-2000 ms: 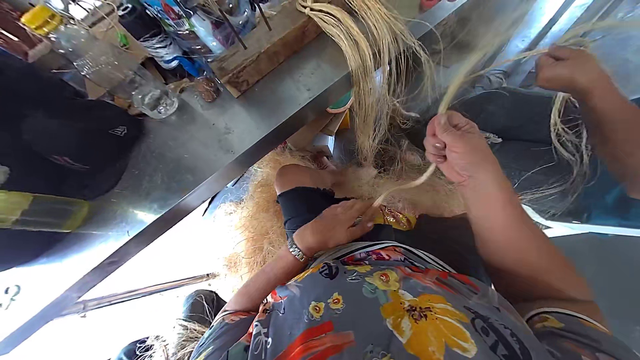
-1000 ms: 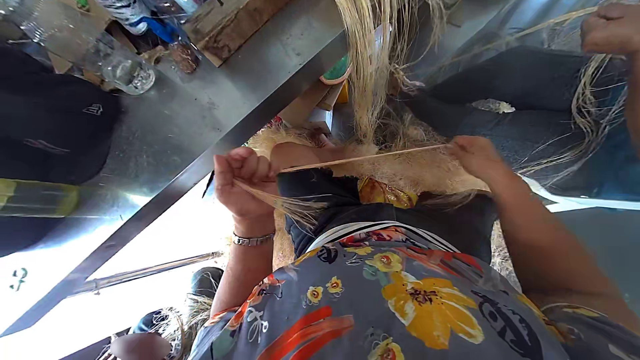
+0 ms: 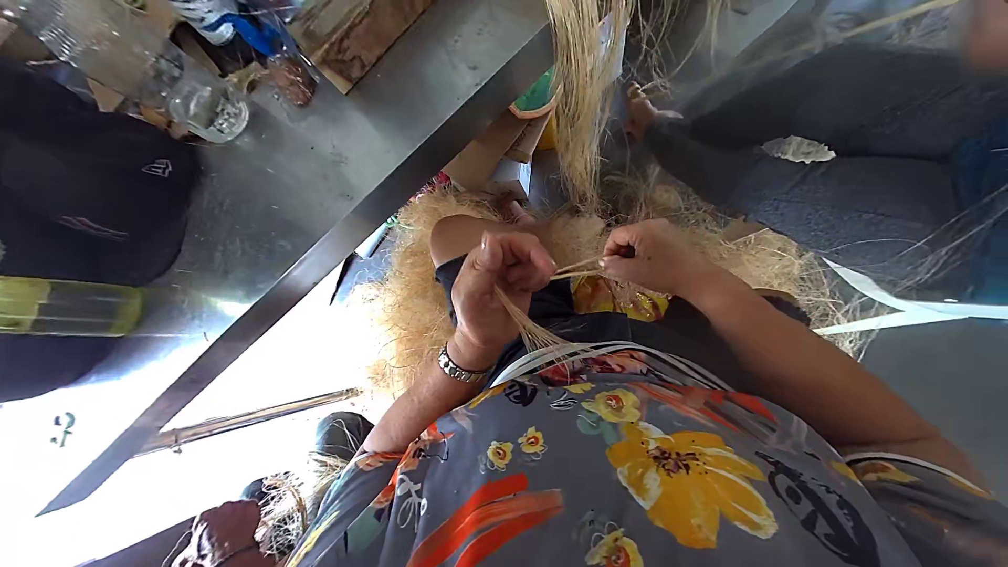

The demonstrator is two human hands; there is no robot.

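Observation:
Above my lap, my left hand (image 3: 500,287), with a metal watch band at its wrist, is closed on a thin bundle of pale plant fibres (image 3: 529,321) whose loose ends fan out below the palm. Close to its right, my right hand (image 3: 650,256) pinches the same fibres between thumb and fingers. A short double length of strand (image 3: 577,270) spans the gap between the hands. A long hank of straw-coloured fibre (image 3: 587,94) hangs over the table edge above them. Loose tangled fibre (image 3: 409,291) lies around my legs.
On the metal table (image 3: 315,181) are a clear plastic bottle (image 3: 197,102), a wooden block (image 3: 358,35) and a dark cap (image 3: 87,181). Another person's dark-clothed legs (image 3: 850,150) are at the right. A further person's hand (image 3: 224,531) shows at bottom left. A pole (image 3: 252,417) lies below the table.
A second ago my hands were wide apart with the strand stretched between them; now they are close together. Two seconds ago my left hand was lower and my right held a longer strand higher up.

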